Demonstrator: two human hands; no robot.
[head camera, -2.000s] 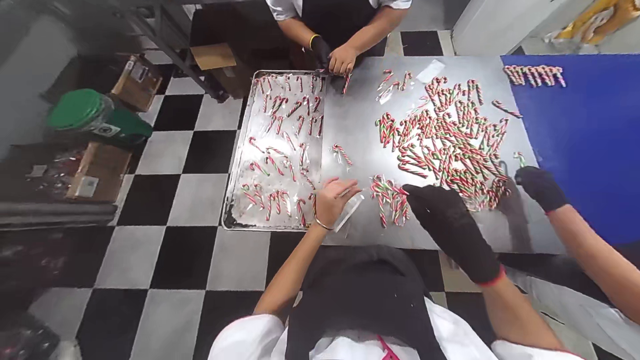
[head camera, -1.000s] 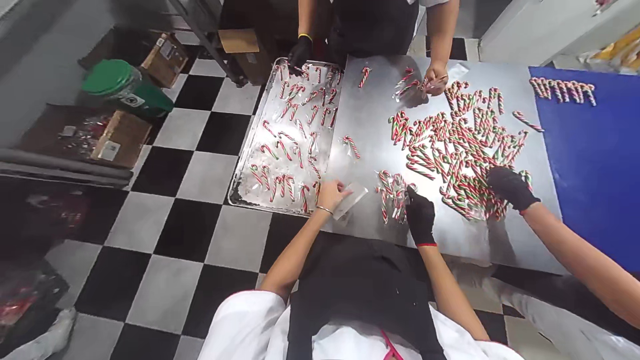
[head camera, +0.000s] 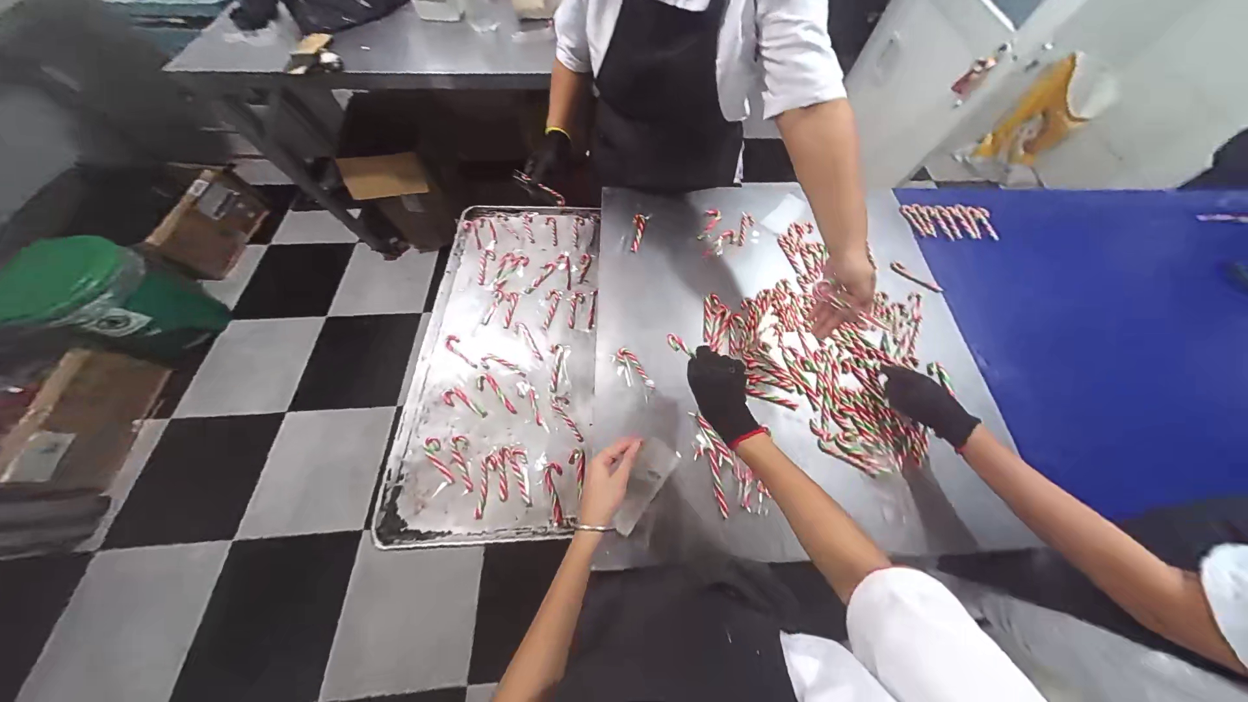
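Observation:
My bare left hand (head camera: 610, 480), with a bracelet at the wrist, holds small clear plastic bags (head camera: 646, 480) above the near edge of the steel table. My right hand (head camera: 721, 392), in a black glove, is closed on a candy cane (head camera: 680, 344) whose hooked end shows above the fingers. Just to its right lies a large pile of red, green and white candy canes (head camera: 858, 409). A smaller group of canes (head camera: 718, 478) lies below that hand. One cane in clear wrap (head camera: 634, 367) rests between my hands and the metal tray (head camera: 390, 497).
Rows of canes lie on the tray at left. Across the table (head camera: 624, 283) a person reaches a bare hand (head camera: 846, 292) into the pile; that person's gloved hand holds a cane. A co-worker's gloved hand (head camera: 926, 402) touches the pile at right. A blue surface (head camera: 1092, 341) adjoins.
My right hand has moved up from the smaller group to the left edge of the pile and now holds a cane. The person opposite has moved a bare hand onto the pile. The view has shifted.

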